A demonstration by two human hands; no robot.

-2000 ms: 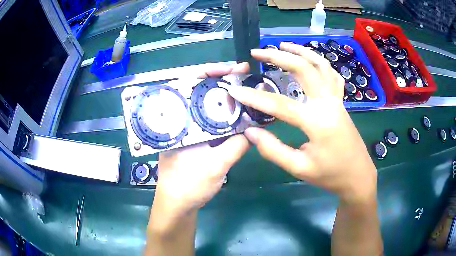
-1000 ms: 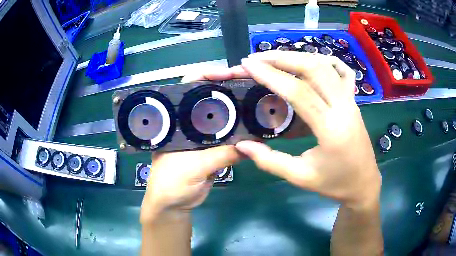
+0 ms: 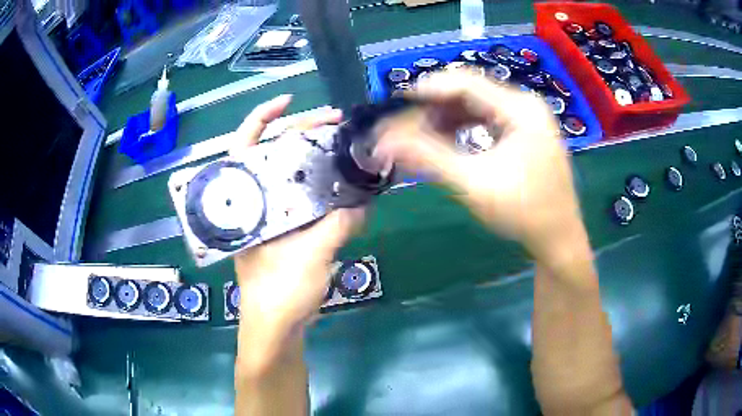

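My left hand (image 3: 297, 252) holds a silver fixture plate (image 3: 281, 175) from below, tilted up to the right, with its fingers over the back edge. A disc assembly (image 3: 226, 204) sits in the plate's left end. The seat beside it shows bare metal with small holes. My right hand (image 3: 496, 162) is at the plate's right end, blurred, with its fingers on a dark disc (image 3: 362, 154). Whether that disc is seated or lifted is too blurred to tell. The plate's right end is hidden behind this hand.
A filled plate (image 3: 146, 297) rests on the white slide (image 3: 61, 288); another plate (image 3: 355, 279) lies partly behind my left wrist. A blue bin (image 3: 592, 134) and red bin (image 3: 643, 116) hold discs. Loose discs (image 3: 637, 187) lie at right. A metal post (image 3: 329, 49) stands behind my hands.
The plate held three visible discs; its second seat now shows bare. My right hand has shifted onto a dark disc. The plate is tilted. The filled plate on the slide sits nearer its outer end.
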